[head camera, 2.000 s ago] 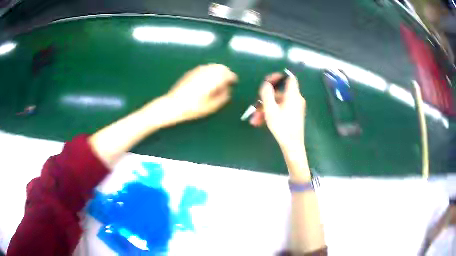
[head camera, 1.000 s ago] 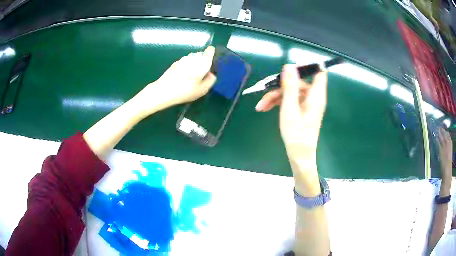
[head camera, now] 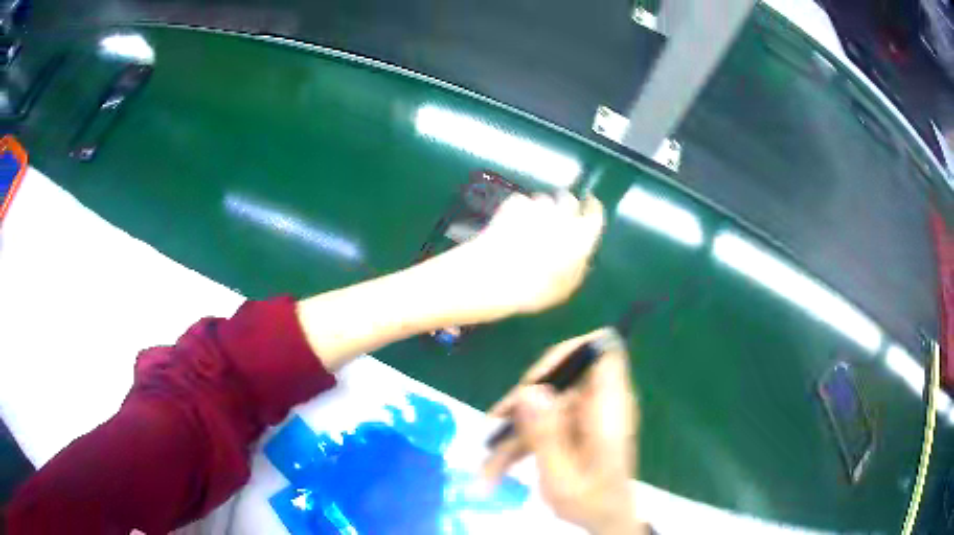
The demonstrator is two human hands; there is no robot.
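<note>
My left hand (head camera: 549,251) is blurred above the green conveyor belt (head camera: 345,146), its fingers bent inward; whether it holds anything cannot be told. A dark phone middle frame (head camera: 466,219) lies on the belt, partly hidden by my left hand and forearm. My right hand (head camera: 586,434) is closer to me, at the belt's near edge, gripping the black-handled tweezers (head camera: 573,368). The tweezer tips are blurred, over the edge of the heap of blue film pieces (head camera: 382,481), which lies on the white table cover (head camera: 115,282).
Another phone middle frame with a dark blue patch (head camera: 849,418) lies on the belt at right. A further frame (head camera: 110,110) lies at far left. An orange tray edge (head camera: 18,157) shows at the left rim. A grey metal post (head camera: 685,73) stands beyond the belt.
The view has turned left. My left hand no longer touches the frame with the blue patch seen earlier. My right hand has come down towards the blue film heap, still gripping the tweezers.
</note>
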